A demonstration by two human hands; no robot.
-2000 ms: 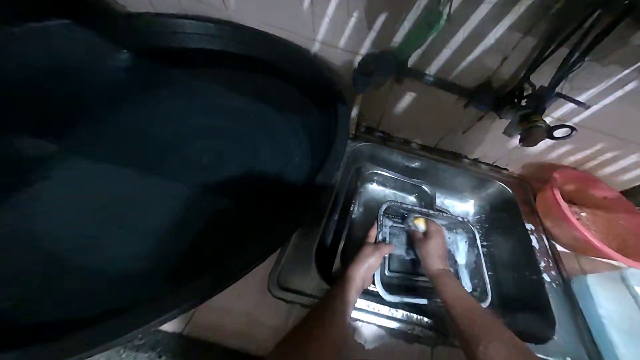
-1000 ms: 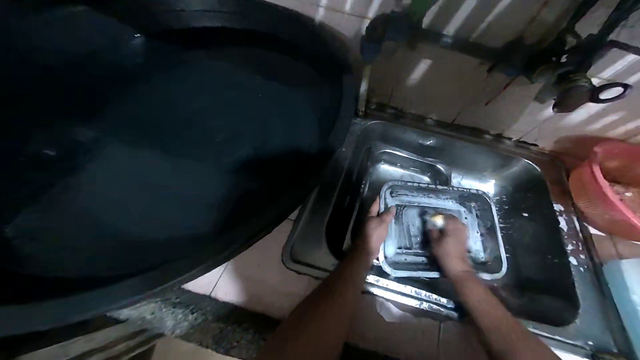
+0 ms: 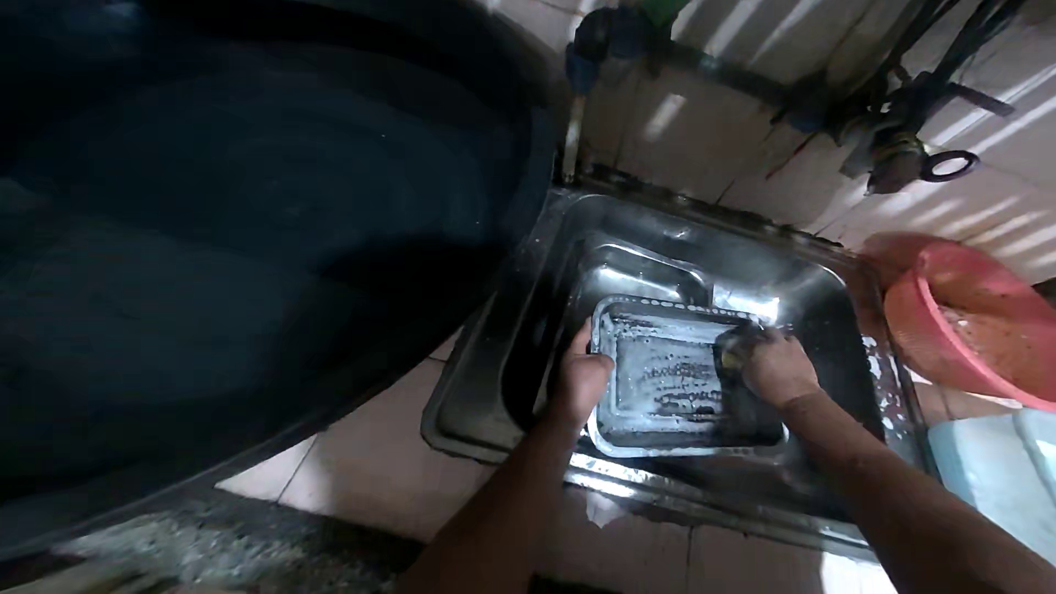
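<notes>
A rectangular baking tray (image 3: 672, 375), streaked with suds, is held over a stainless steel sink (image 3: 495, 421). My left hand (image 3: 584, 375) grips its left rim, thumb on top. At the tray's right end my right hand (image 3: 775, 367) presses a dark scrubbing pad with a yellowish part (image 3: 730, 351) against the inside. Behind the tray, another metal pan (image 3: 635, 268) lies in the sink, partly covered by the tray.
A large black tub (image 3: 247, 247) fills the left side and overlaps the sink's edge. Right of the sink stand a pink plastic basin (image 3: 928, 330) and a pale blue container (image 3: 982, 462). A tap (image 3: 895, 165) and pipes run along the tiled wall behind.
My right hand with the pad has moved from the middle of the tray to its right end. My left hand keeps its hold on the left rim. The view has shifted slightly.
</notes>
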